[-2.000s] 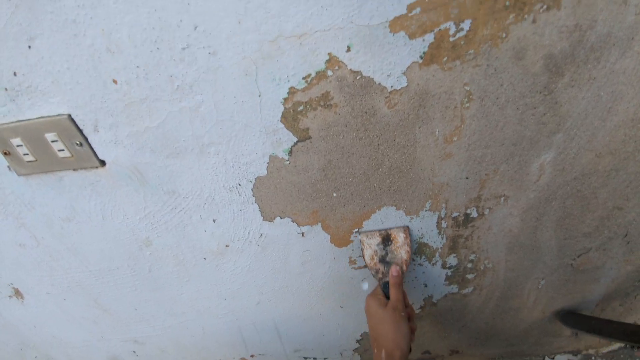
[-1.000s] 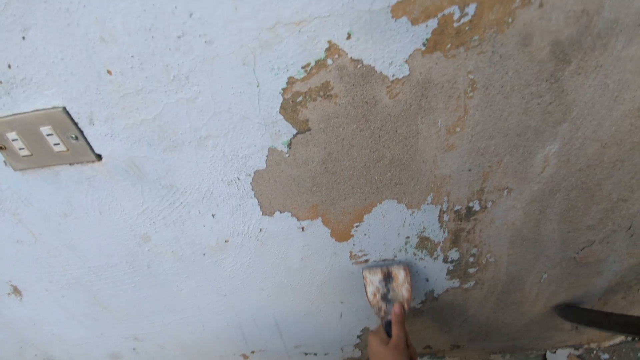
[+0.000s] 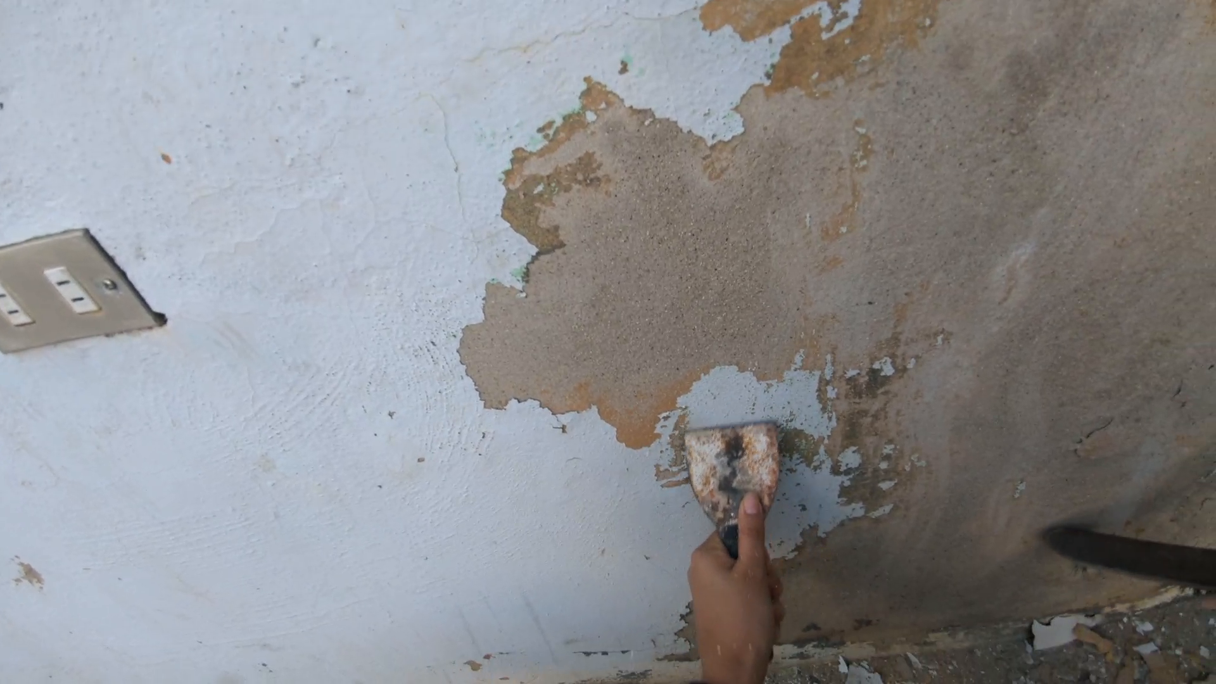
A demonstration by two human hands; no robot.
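My left hand [image 3: 733, 608], low and right of the middle of the view, grips the dark handle of a paint scraper [image 3: 731, 467]. Its thumb lies along the lower part of the broad, rust- and paint-stained metal blade. The blade points up, its edge over a patch of pale blue paint [image 3: 760, 394] just below bare brown plaster [image 3: 665, 256]. The fingers are partly hidden around the handle. My right hand is not in view.
A metal socket plate [image 3: 66, 290] is set in the painted wall at left. A dark, blurred long object [image 3: 1130, 556] reaches in from the right. Paint flakes [image 3: 1059, 632] and debris lie along the wall's foot.
The scraper and my left hand went down the wall between the two earlier frames, and are higher up again now. The scraper stays in my grip.
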